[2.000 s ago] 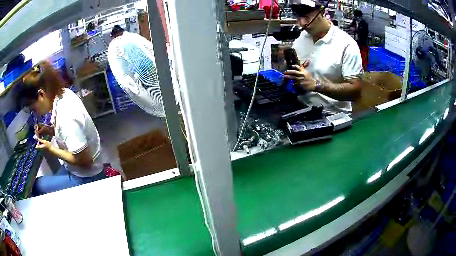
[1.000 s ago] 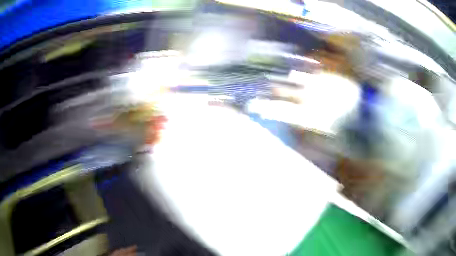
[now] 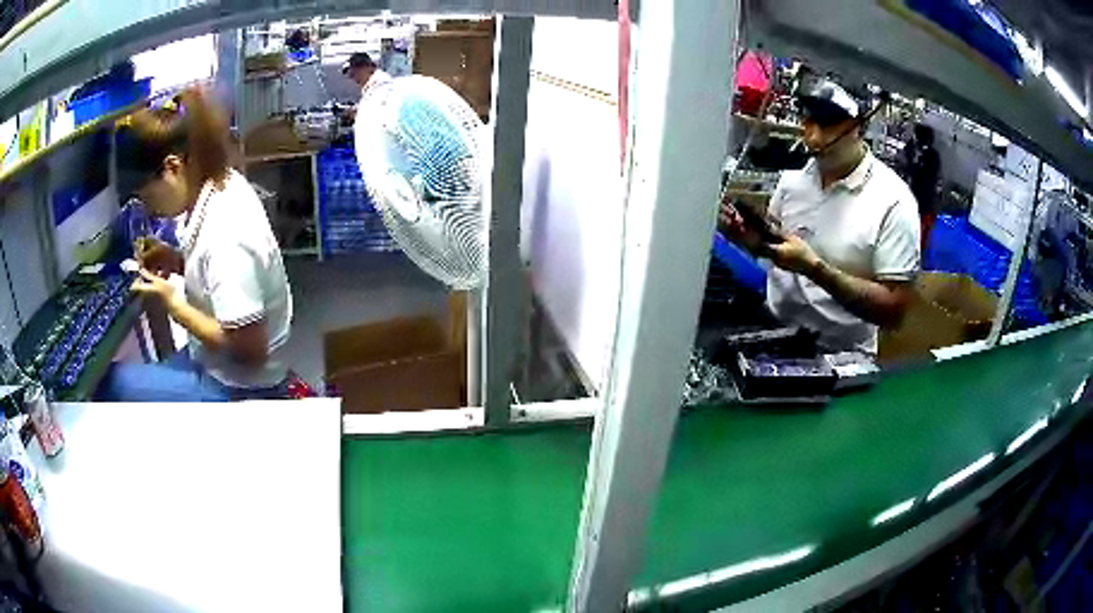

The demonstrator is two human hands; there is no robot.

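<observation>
Neither of my hands is in the picture. Nearest in front of me are a white tabletop (image 3: 198, 503) at the lower left and a green conveyor belt (image 3: 473, 515) that runs from beside it to the far right. A red drink can (image 3: 18, 509) stands at the left edge of the picture, partly cut off. A clear bottle (image 3: 24, 467) and another can (image 3: 44, 419) stand close to it.
A pale upright post (image 3: 665, 299) crosses the belt. Across it, a person in a white shirt (image 3: 845, 234) holds a dark object above dark trays (image 3: 785, 374). Another person (image 3: 234, 275) sits at the left. A fan (image 3: 426, 180) and a cardboard box (image 3: 396, 363) are behind.
The view swung away to the black mat and bins, with a blurred bit of a hand at the bottom edge, then back. The person across the belt now holds the dark object lower.
</observation>
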